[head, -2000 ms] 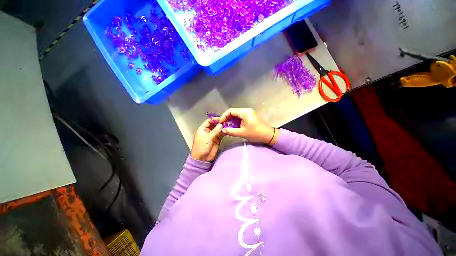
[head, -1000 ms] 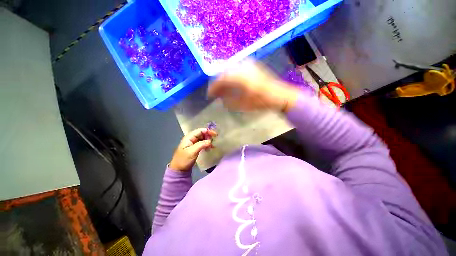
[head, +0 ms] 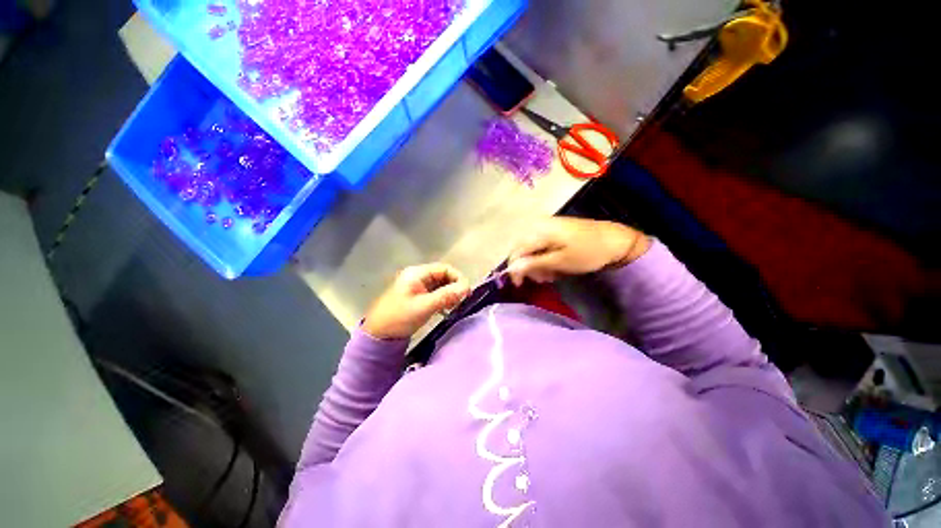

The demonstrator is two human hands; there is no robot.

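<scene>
My left hand (head: 421,296) is at the table's near edge, its fingertips closed on one end of a thin purple runner (head: 487,285). My right hand (head: 570,251) is just to the right, its fingertips pinching the other end. The fingers partly hide the runner, and I cannot tell if any part is still on it. A pile of runners (head: 513,151) lies on the table beside scissors (head: 586,151) with red-orange handles. The large parts bin (head: 387,136) holds a pink-purple heap, and the small parts bin (head: 246,255) holds fewer, darker pieces.
A black phone-like rectangle (head: 499,80) lies between the large bin and the scissors. The pale table (head: 454,211) runs under the bins. A yellow-handled tool (head: 745,52) is at the grey surface's edge, upper right. A pale panel (head: 62,392) stands at the left.
My right hand has come back from near the large bin to beside my left hand, and both now hold the runner. The view has turned, so bins and scissors appear further left.
</scene>
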